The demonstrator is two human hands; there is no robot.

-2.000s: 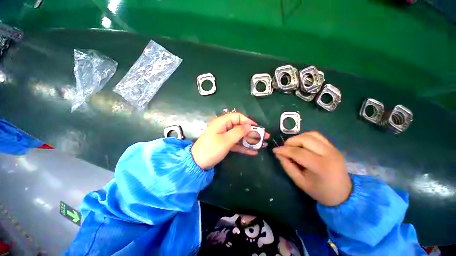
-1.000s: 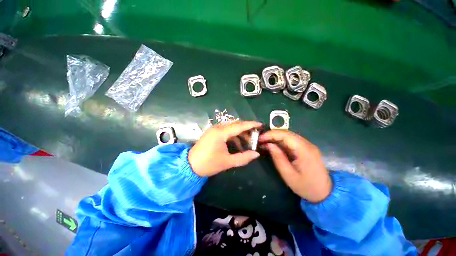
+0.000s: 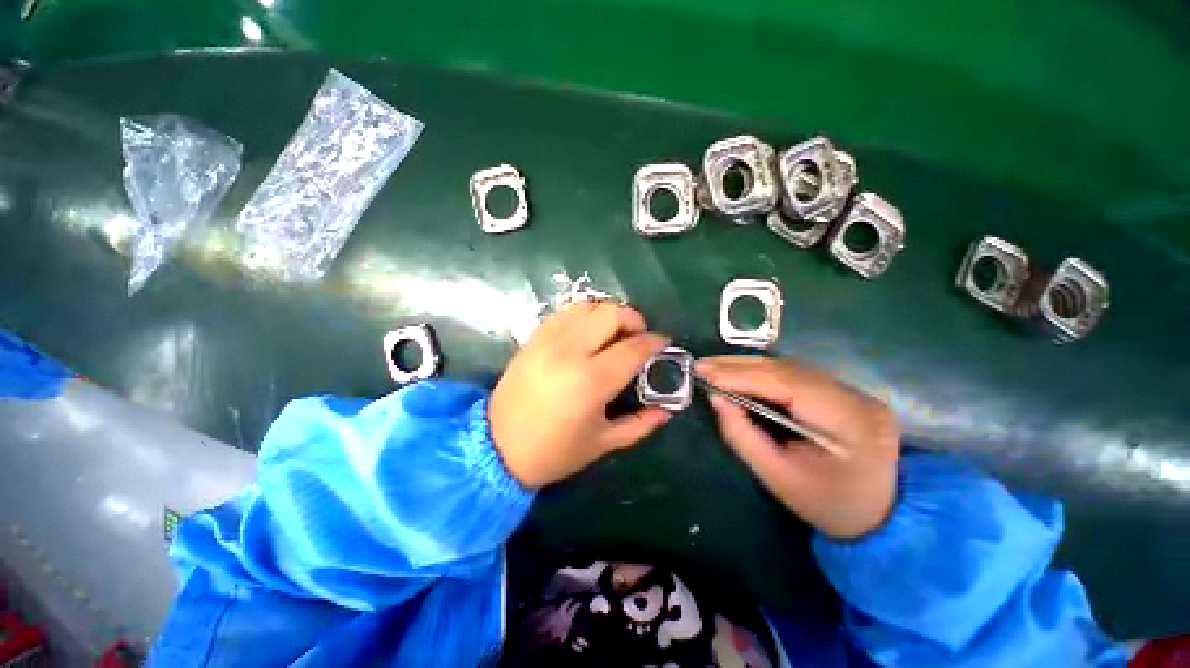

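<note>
My left hand (image 3: pixel 565 395) is bare and holds a silver rounded-square watch case (image 3: pixel 647 380) between thumb and fingers, its round hole facing up. My right hand (image 3: pixel 812 437) holds thin silver tweezers (image 3: pixel 780 419), whose tip end is at the right edge of the held case. The exact tip contact is too small to tell. A pile of tiny light fittings (image 3: pixel 565 290) lies just beyond my left hand, partly hidden by it. Another single case (image 3: pixel 750 313) lies just beyond my right hand.
Single cases lie at upper centre (image 3: pixel 499 200) and left (image 3: pixel 411 354). Stacked cases (image 3: pixel 741 178) cluster at upper right, with two more stacks (image 3: pixel 1073 299) farther right. Two clear bags (image 3: pixel 333 176) (image 3: pixel 178 193) lie on the dark-green mat (image 3: pixel 574 131) at upper left.
The held case has turned from edge-on to flat, its hole now visible. The tweezers now show in my right hand against the case's edge. The view has shifted slightly.
</note>
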